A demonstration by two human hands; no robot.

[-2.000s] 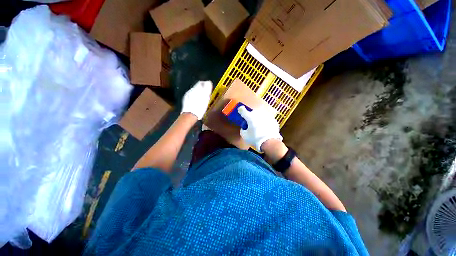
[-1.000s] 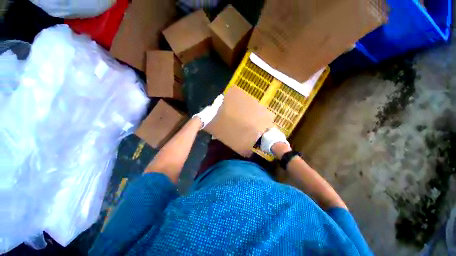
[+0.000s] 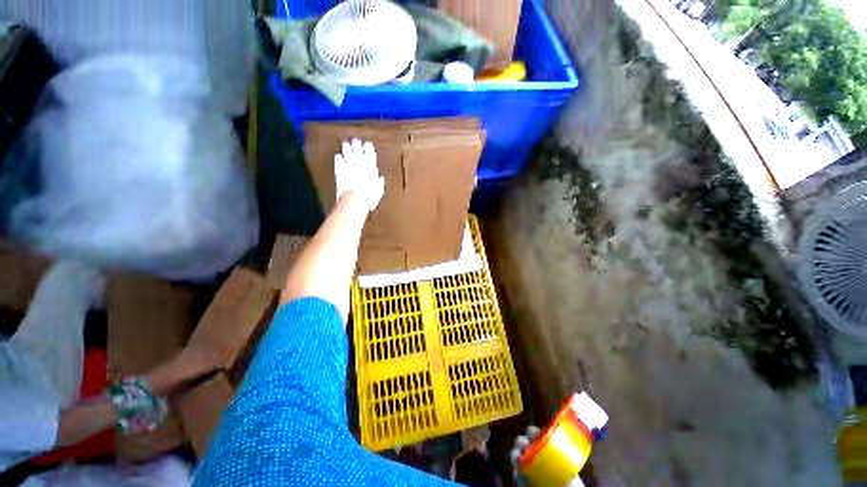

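Observation:
A stack of flat cartons (image 3: pixel 433 204) leans upright at the far end of the yellow crate (image 3: pixel 433 366), against a blue bin. My left hand (image 3: pixel 359 176), in a white glove with the fingers apart, lies against the upper left of the stack. My right hand (image 3: pixel 521 447) is at the bottom edge, mostly hidden behind the tape gun (image 3: pixel 559 452), which it holds to the right of the crate. The tape gun is red-orange with a yellow tape roll. A white sheet (image 3: pixel 428 274) lies under the stack.
The blue bin (image 3: pixel 428 105) holds a white fan part (image 3: pixel 365 40), cloth and cardboard. Another person's arm (image 3: pixel 86 418) reaches among brown cartons (image 3: pixel 228 319) at left. Plastic bags (image 3: pixel 133 171) lie upper left. A stained wall and a fan (image 3: pixel 841 257) are at right.
The small carton is gone from the crate. My left hand has moved forward to the flat cartons. The tape gun is now right of the crate, and the view has turned.

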